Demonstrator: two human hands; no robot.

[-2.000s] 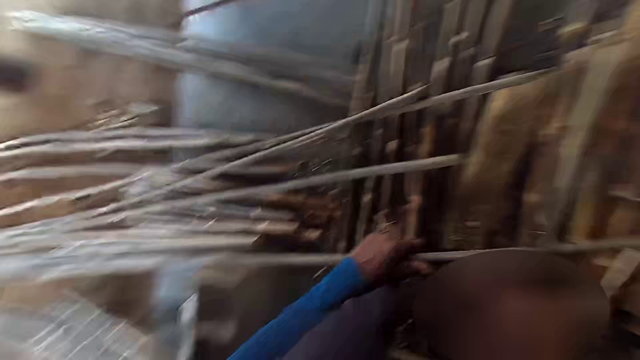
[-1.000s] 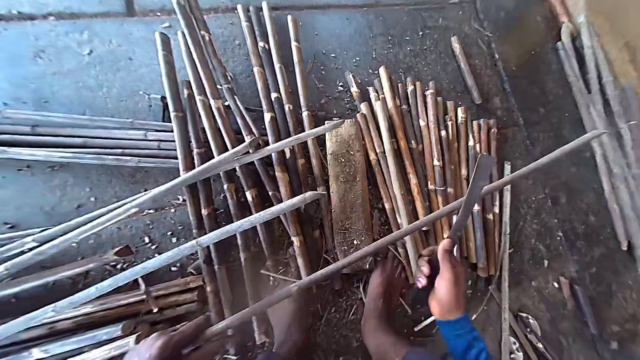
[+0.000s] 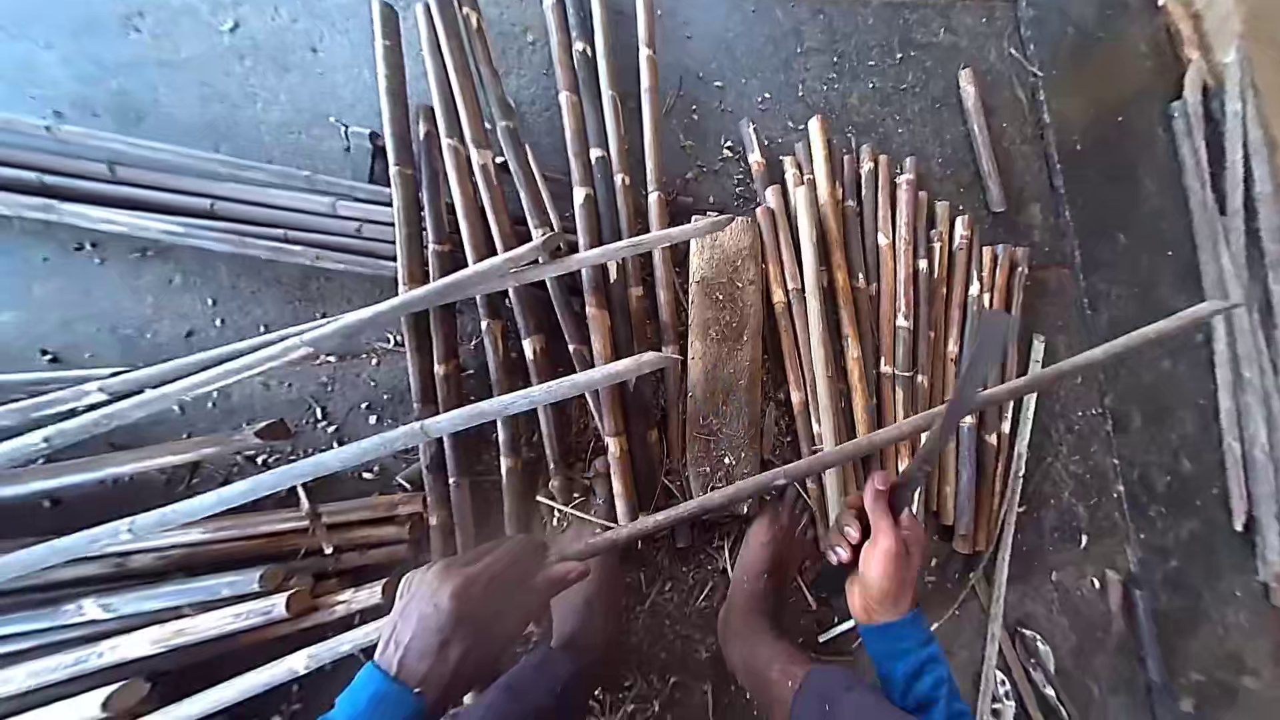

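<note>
My left hand [image 3: 470, 615], at the bottom centre-left, grips the near end of a long thin pole [image 3: 800, 465]. The pole slants up to the right across a wooden board [image 3: 725, 350] and the short canes. My right hand [image 3: 880, 555] is closed round the handle of a machete [image 3: 965, 400], whose blade points up and crosses the pole. Just beyond that hand lies a row of short cut bamboo canes [image 3: 905, 300]. Left of the board, longer dark bamboo canes [image 3: 590, 270] lie side by side. Pale poles with slanted ends [image 3: 400, 435] reach in from the left over them.
My bare feet [image 3: 765, 600] rest at the board's near end, among shavings. Bundled poles [image 3: 200, 200] lie at the left, thicker ones [image 3: 200, 610] at lower left. One short cane [image 3: 982, 140] lies apart at upper right. Weathered sticks [image 3: 1225, 300] line the right edge.
Two seconds ago the view was blurred and turned elsewhere. Since one second ago, my left hand has come further into view on the pole; the machete remains in my right hand.
</note>
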